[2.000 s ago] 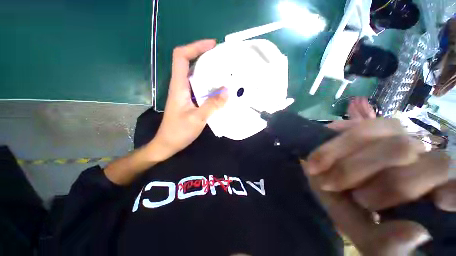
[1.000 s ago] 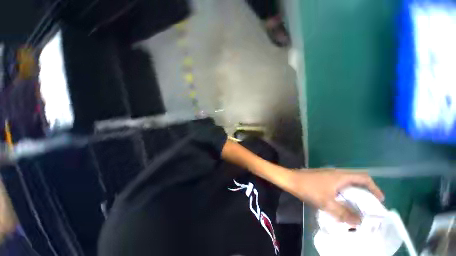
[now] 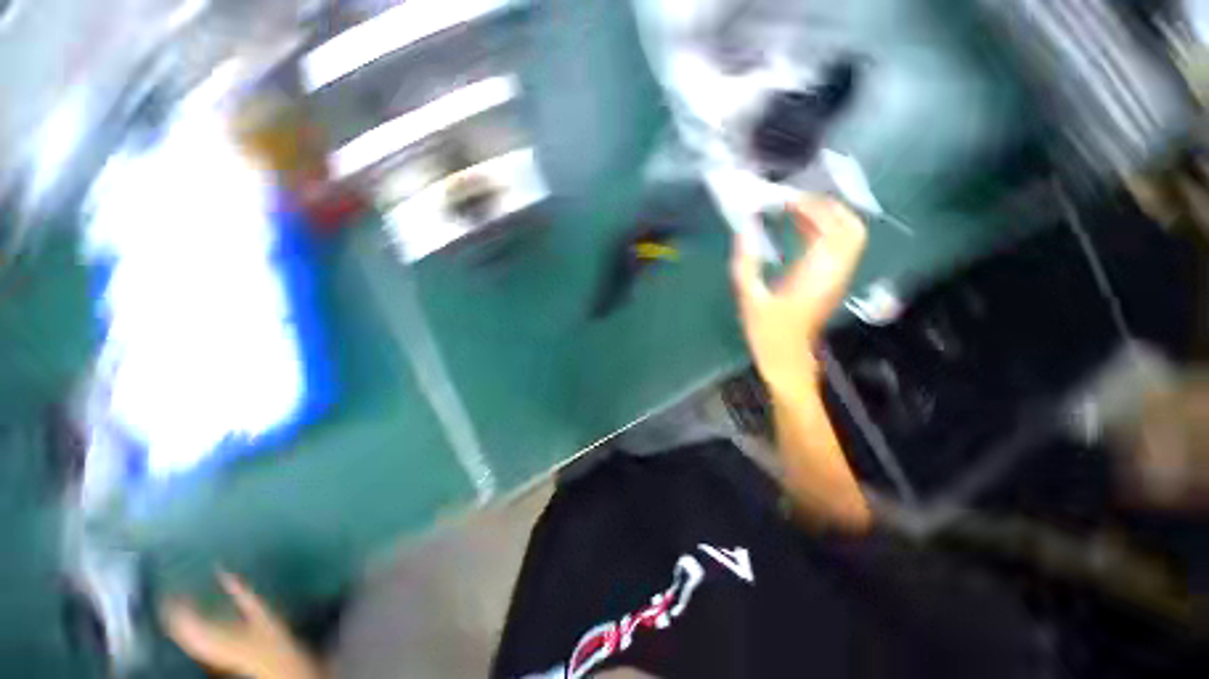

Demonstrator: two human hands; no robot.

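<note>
The view is blurred. My right hand (image 3: 800, 285) is at a white housing (image 3: 756, 219) at the upper centre right, with one of its thin arms between my thumb and fingers. A dark round part (image 3: 802, 120) lies on or beside this housing. My left hand (image 3: 239, 637) is at the lower left, cut off by the bottom edge, with its fingers apart and nothing visible in it. A black electric screwdriver with a yellow label (image 3: 621, 276) lies on the green bench, left of my right hand.
A blue tray (image 3: 302, 312) full of white parts is at the left. An amber bottle (image 3: 275, 135) with red beside it stands near its top corner. A white-grey screw feeder (image 3: 431, 236) is at the upper centre. A black bin (image 3: 975, 318) with dark pieces adjoins the bench at the right.
The view has swung to the bench. My left hand held a white housing earlier and now appears empty. My right hand, earlier holding the screwdriver, is now at another housing; the screwdriver lies on the bench.
</note>
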